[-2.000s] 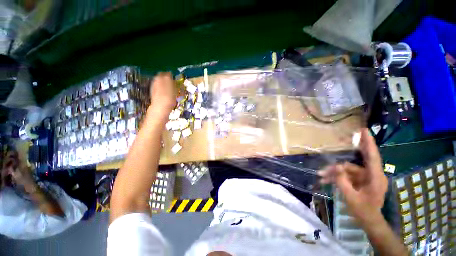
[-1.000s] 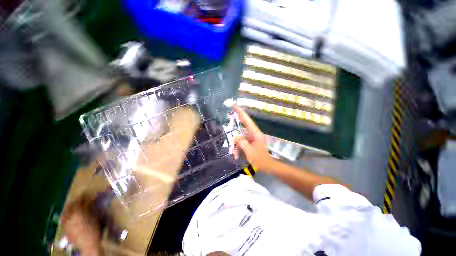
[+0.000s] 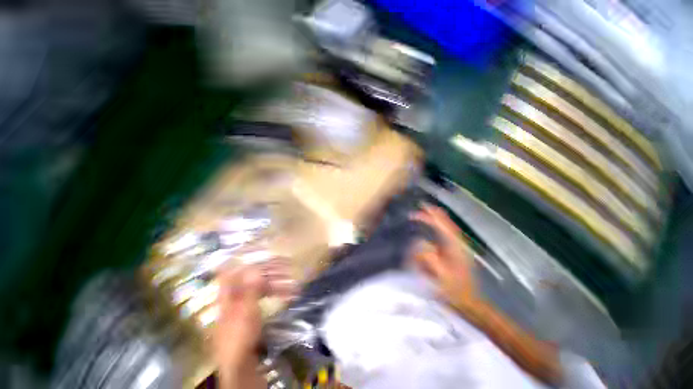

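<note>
The frame is strongly blurred. My left hand (image 3: 242,308) is low over the near left end of the tan board (image 3: 365,178), beside a spread of small silver-white pieces (image 3: 201,266). Whether its fingers hold a piece cannot be told. My right hand (image 3: 444,254) is off the board's near right side, over a dark area. Its fingers are apart and nothing shows in them. A small white piece (image 3: 343,232) lies near the board's near edge.
A tray of cells (image 3: 581,156) in yellow-edged rows is at the right. A blue bin (image 3: 456,26) is at the top. A blurred clear or whitish bag-like thing (image 3: 334,114) lies at the board's far end, with dark equipment (image 3: 384,83) behind it.
The view has swung. The clear blister tray at my right hand one second ago no longer shows there. My left hand now appears beside the scattered silver-white pieces.
</note>
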